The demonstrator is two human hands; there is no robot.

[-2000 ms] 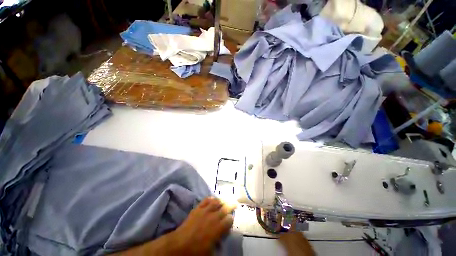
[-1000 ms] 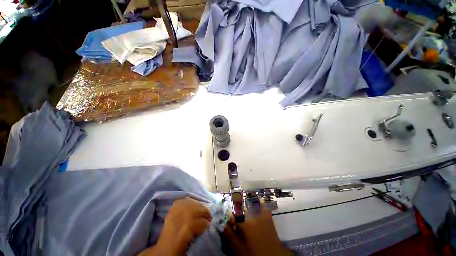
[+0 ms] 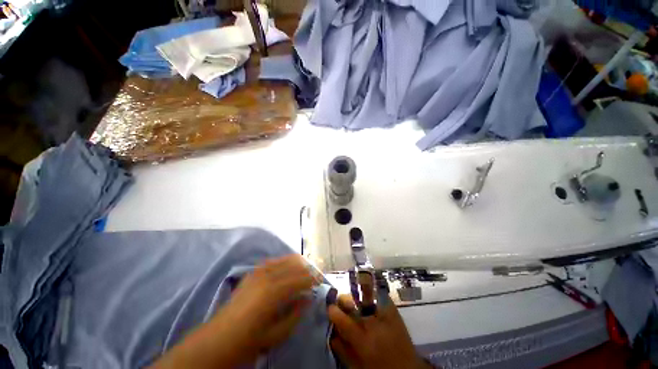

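Observation:
The blue-grey garment cloth [image 3: 159, 277] lies wide and loose on the table left of the machine head, with its right end bunched at the needle area. My left hand [image 3: 270, 303] rests on this cloth, slightly blurred, with its fingers gripping the edge just left of the needle. My right hand [image 3: 371, 335] is right beside it, its fingertips at the cloth edge and partly hidden behind the chrome take-up lever guard [image 3: 363, 277]. The needle and presser foot are hidden by the guard and hands. The white sewing machine head [image 3: 426, 209] extends to the right.
Stacked blue-grey cut pieces [image 3: 61, 209] stand at far left. A plastic-wrapped brown board [image 3: 195, 122] with folded white cloth [image 3: 209, 50] lies behind. A blue-grey heap [image 3: 418, 65] hangs behind the machine. Small red-handled snips [image 3: 573, 290] lie at right, near a grey measuring strip [image 3: 519, 339].
Over two seconds both hands have come together at the cloth edge by the needle. Since one second ago my left hand has shifted up and right over the cloth. The view has also moved.

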